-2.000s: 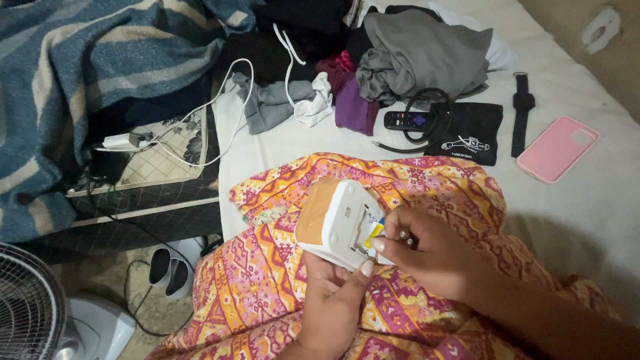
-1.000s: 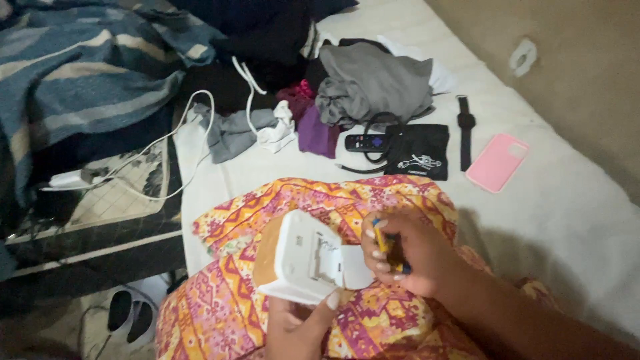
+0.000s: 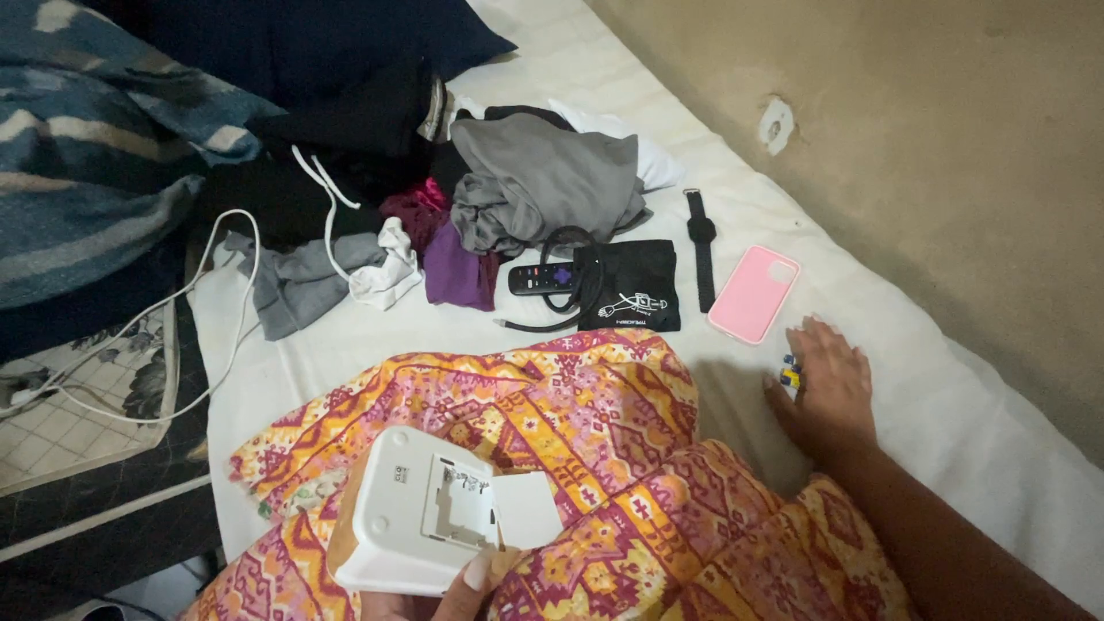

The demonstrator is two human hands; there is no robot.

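My left hand [image 3: 466,595] grips the lower edge of a white device [image 3: 388,517] with an orange-brown side, tilted above my lap. Its battery compartment [image 3: 464,502] shows metal contacts and no batteries, with the white cover [image 3: 528,509] swung out to the right. On the bed sheet at the right, my right hand [image 3: 828,388] lies palm down, fingers spread. Small blue and yellow batteries [image 3: 789,373] rest between its thumb and forefinger; how many is unclear, and whether it grips them cannot be told.
Beyond my patterned cloth [image 3: 595,405] lie a black pouch with a cuff [image 3: 634,285], a remote control [image 3: 539,279], a black watch [image 3: 702,246] and a pink phone case [image 3: 753,293]. Clothes [image 3: 543,172] are heaped behind. A white cable [image 3: 250,319] loops at left.
My right hand has moved from beside the device, where it held the batteries, out to the sheet at the right. The batteries were in the compartment area two seconds ago. The view has shifted.
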